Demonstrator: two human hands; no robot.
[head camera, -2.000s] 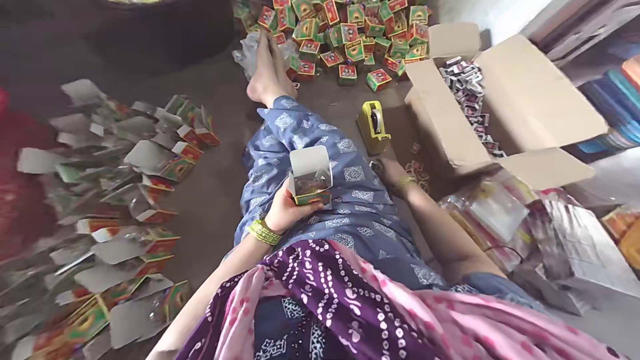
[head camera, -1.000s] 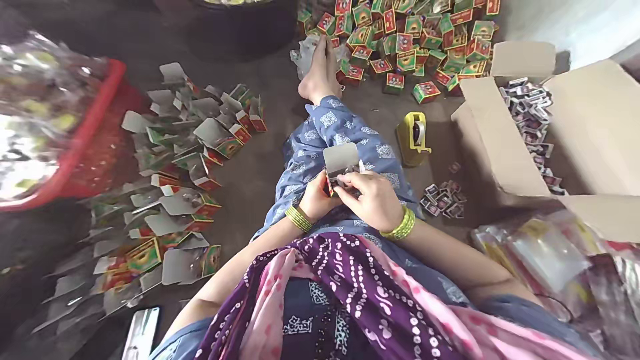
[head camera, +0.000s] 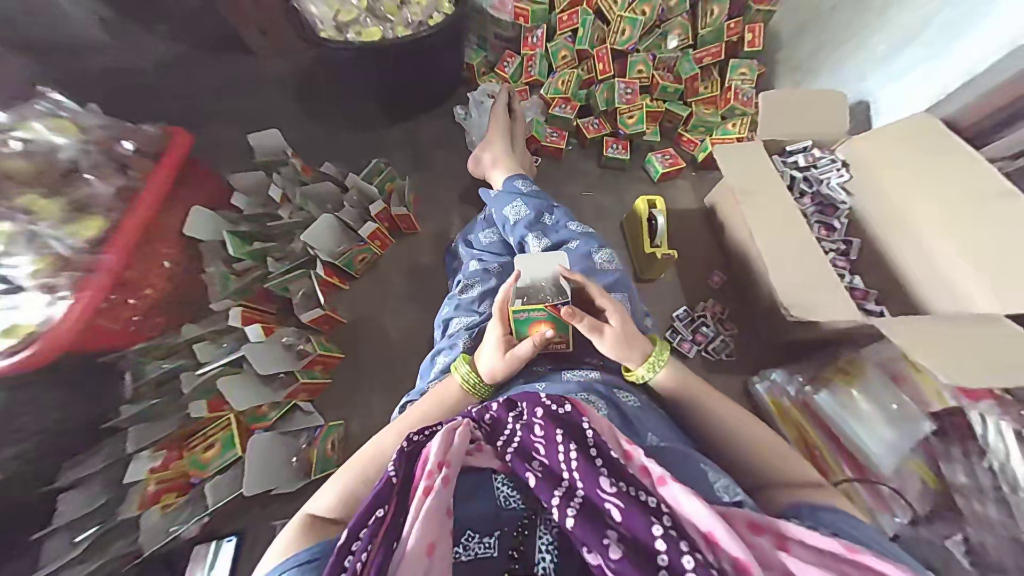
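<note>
A small printed carton in green and red stands over my lap, its pale lid flap raised and something clear inside. My left hand grips its left side, thumb across the front. My right hand touches the right side with its fingertips near the top edge. Beyond my right hand a yellow tape dispenser sits on the floor. Closer to my right forearm lies a small pile of matchbox-sized pieces.
Open-flapped cartons crowd the left floor beside a red basket of wrapped items. Closed cartons are heaped ahead, near a dark tub. At right are a cardboard box of small pieces and plastic packets.
My right hand was on the floor by the dispenser two seconds ago, then had its fingers at the carton's opening. Now it is at the carton's right side.
</note>
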